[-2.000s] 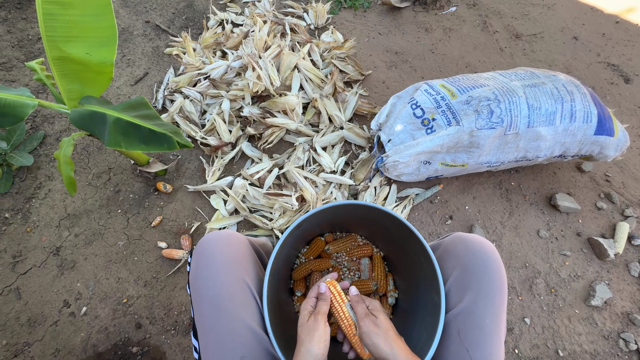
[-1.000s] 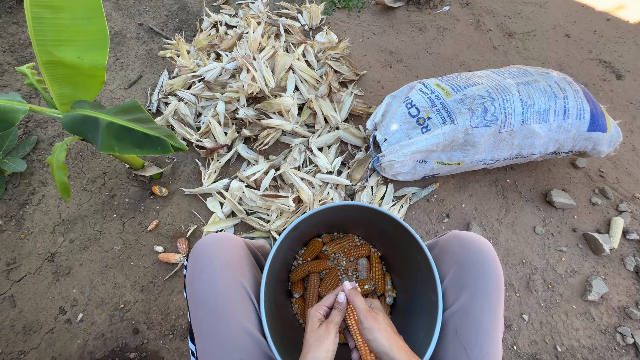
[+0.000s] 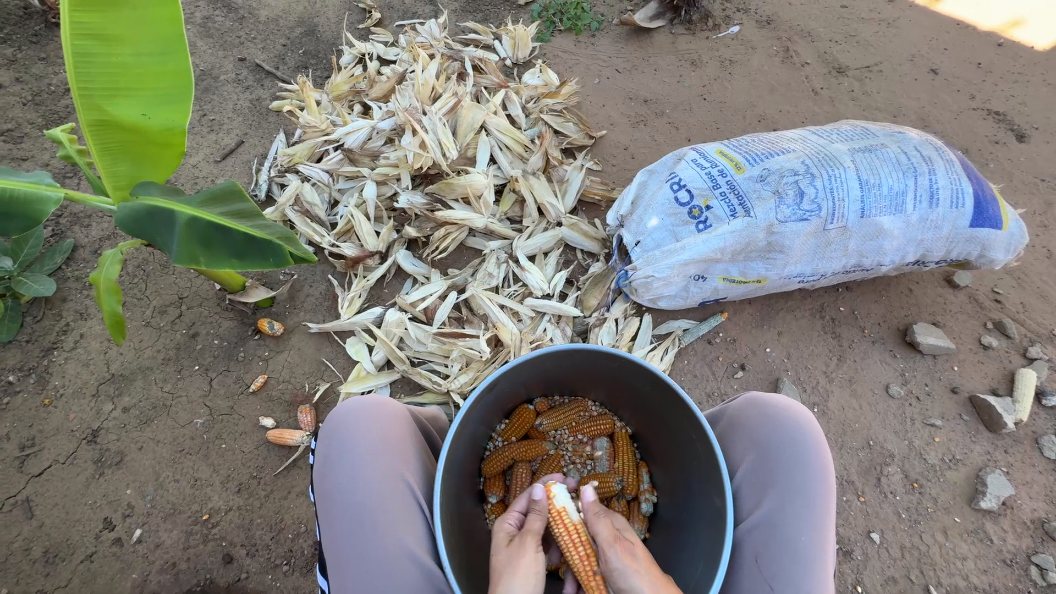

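An orange ear of corn [image 3: 573, 540], with bare pale cob showing at its upper tip, lies between my two hands over a deep dark metal pot [image 3: 697, 495]. My left hand [image 3: 521, 540] grips it from the left, thumb near the tip. On the other side my right hand [image 3: 620, 544] holds it, thumb beside the bare part; its lower fingers are partly hidden. Down in the pot are several orange ears of corn [image 3: 513, 456] and loose kernels [image 3: 577, 450]. The pot stands between my knees.
Dry corn husks [image 3: 462, 190] lie heaped beyond the pot. A full white woven sack [image 3: 817, 210] rests at right. A young banana plant [image 3: 206, 223] grows at left, near small corn ears [image 3: 289, 436]. Stones [image 3: 931, 338] and a bare cob [image 3: 1024, 394] lie at right.
Pale bare cob now shows at the tip of the held ear, where my fingers covered it a second ago. My thumbs have moved apart.
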